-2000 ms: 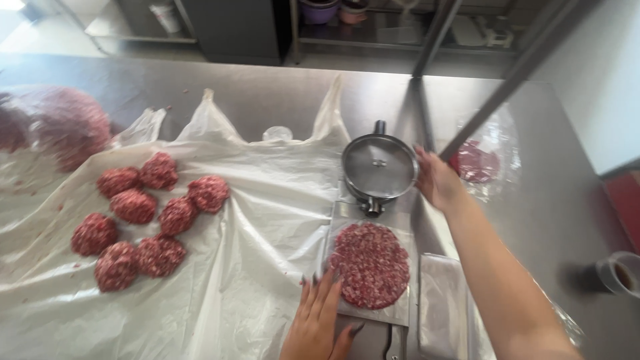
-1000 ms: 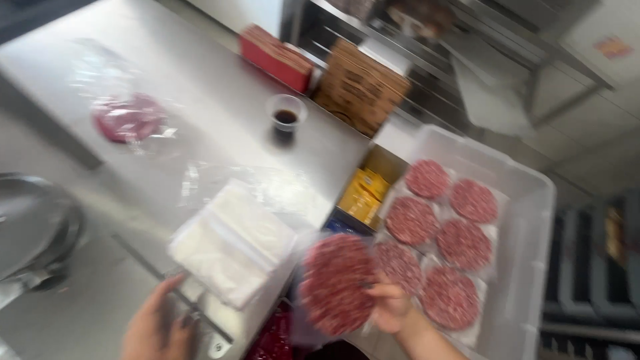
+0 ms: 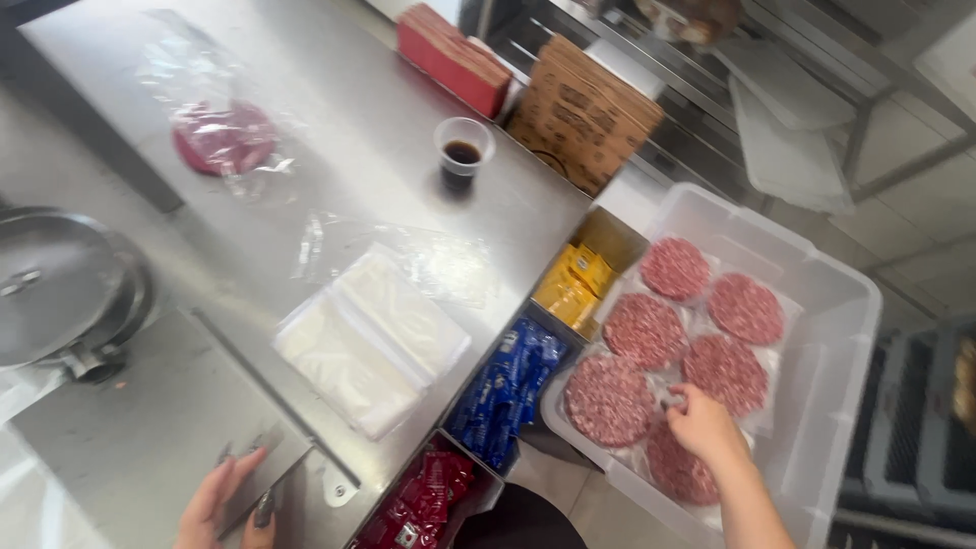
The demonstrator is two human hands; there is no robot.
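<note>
My left hand (image 3: 232,492) is at the lower left over a flat metal plate (image 3: 137,435), thumb and fingers apart. Beside it lies a round metal patty press (image 3: 57,286). My right hand (image 3: 698,423) reaches into a translucent plastic tub (image 3: 831,366), fingertips bent together between raw ground-meat patties; whether they pinch the clear film is unclear. One patty (image 3: 610,400) lies left of the fingertips, another (image 3: 724,374) beyond them, and a third (image 3: 682,465) partly under the hand. Several patties rest on clear sheets. A stack of clear plastic sheets (image 3: 374,339) lies on the steel table.
On the table are a cup of dark liquid (image 3: 461,156) and pink-red meat in plastic (image 3: 225,137). Bins of yellow (image 3: 572,286), blue (image 3: 507,389) and dark red (image 3: 431,496) packets line the edge. Brown paper bags (image 3: 583,110) stand behind. A metal post (image 3: 99,122) crosses the left.
A second ago my right hand held a patty left of the tub; now that hand is inside the tub. Earlier a patty lay on the metal plate beside the press. The view has swung right.
</note>
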